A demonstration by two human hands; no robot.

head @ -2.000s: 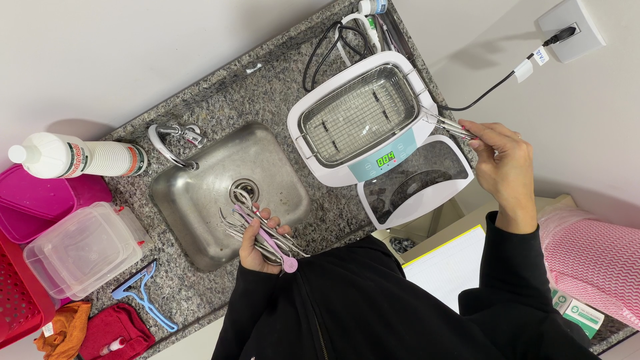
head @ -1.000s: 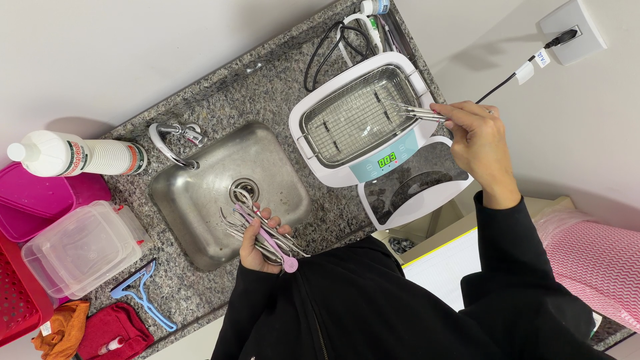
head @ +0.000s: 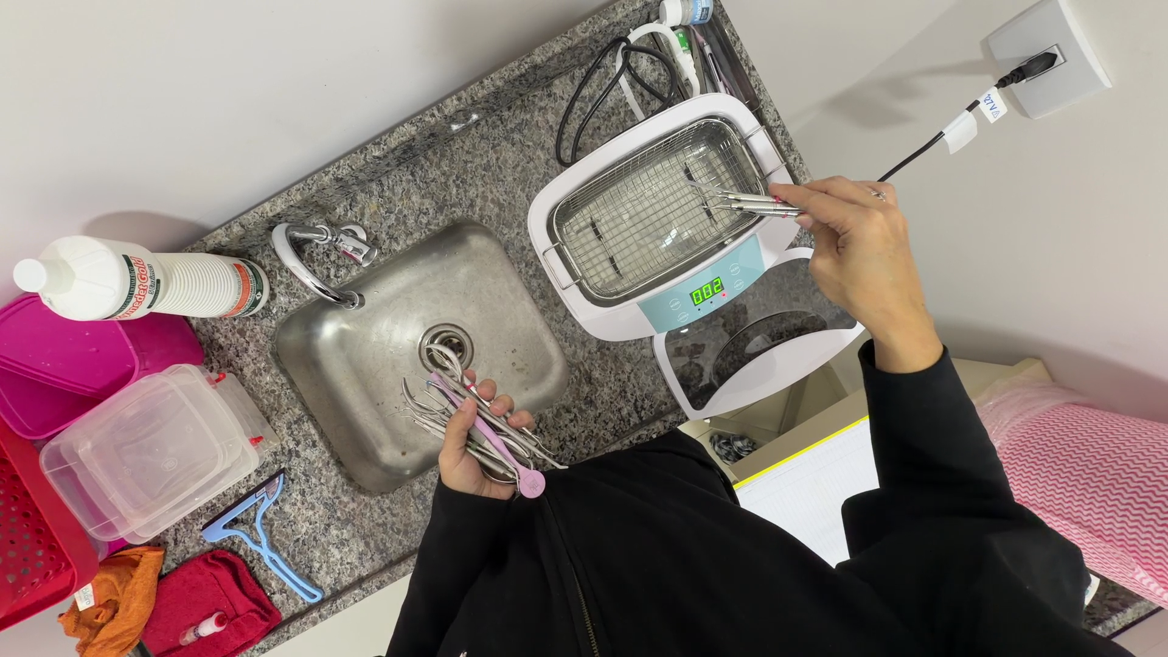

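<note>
My left hand (head: 484, 438) grips a bundle of metal dental instruments (head: 497, 443) with a pink plastic-handled tool (head: 531, 482) among them, over the sink's near edge. In my right hand (head: 853, 242) a few slim metal instruments (head: 753, 204) are pinched, their tips over the right side of the wire basket (head: 630, 219). That basket sits in a white ultrasonic cleaner (head: 598, 321), whose green display (head: 707, 292) is lit. The cleaner's lid (head: 776, 374) with its dark window stands open on the near side.
A steel sink (head: 383, 365) with a chrome faucet (head: 310, 265) lies left of the cleaner. Further left are a white bottle (head: 100, 278), a clear plastic box (head: 151, 456), a red basket (head: 36, 520), a blue squeegee (head: 265, 538) and cloths (head: 210, 602). A black cord (head: 912, 160) runs to the outlet.
My right hand has moved left with its instruments, from beside the cleaner's right edge to over the basket. My left hand still holds its bundle. The display reading has dropped.
</note>
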